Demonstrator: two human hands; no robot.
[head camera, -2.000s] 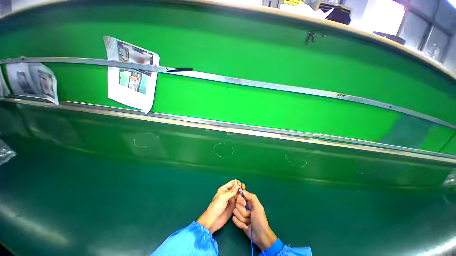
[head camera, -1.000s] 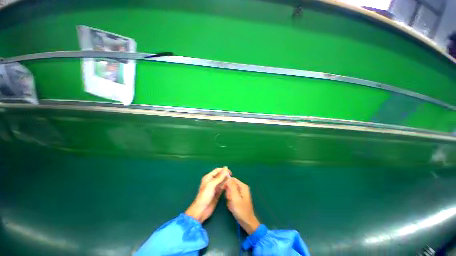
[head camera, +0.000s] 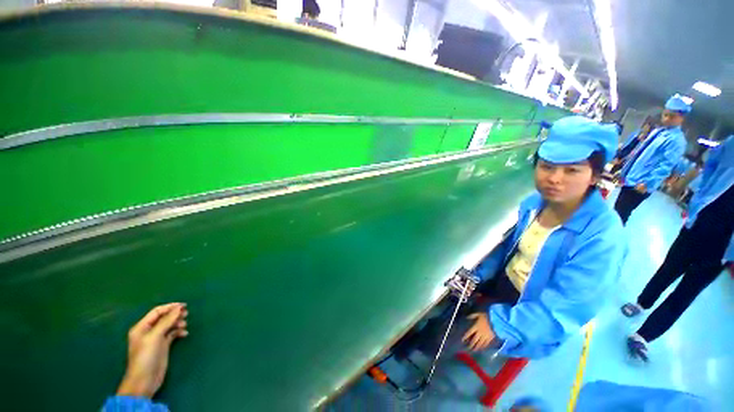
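Note:
My left hand (head camera: 153, 346) is at the lower left, above the dark-green bench (head camera: 265, 282). Its fingers are curled together, pointing up and right, and I see nothing between them. A blue sleeve cuts off at the bottom edge below it. At the bottom edge, right of centre, a blurred, cut-off shape lies beside a blue sleeve (head camera: 636, 398). I cannot tell whether this is my right hand and arm.
A person in a blue smock and cap (head camera: 563, 241) sits at the bench on the right. A metal bracket (head camera: 461, 283) with a cable is at the bench edge. A red stool (head camera: 503, 382) is below. Other people stand behind. A green panel (head camera: 265, 153) runs along the back.
The view has swung right, bringing in the seated person and aisle. My hands were together at centre; now my left hand is apart at lower left. The blue cord seen earlier is not visible.

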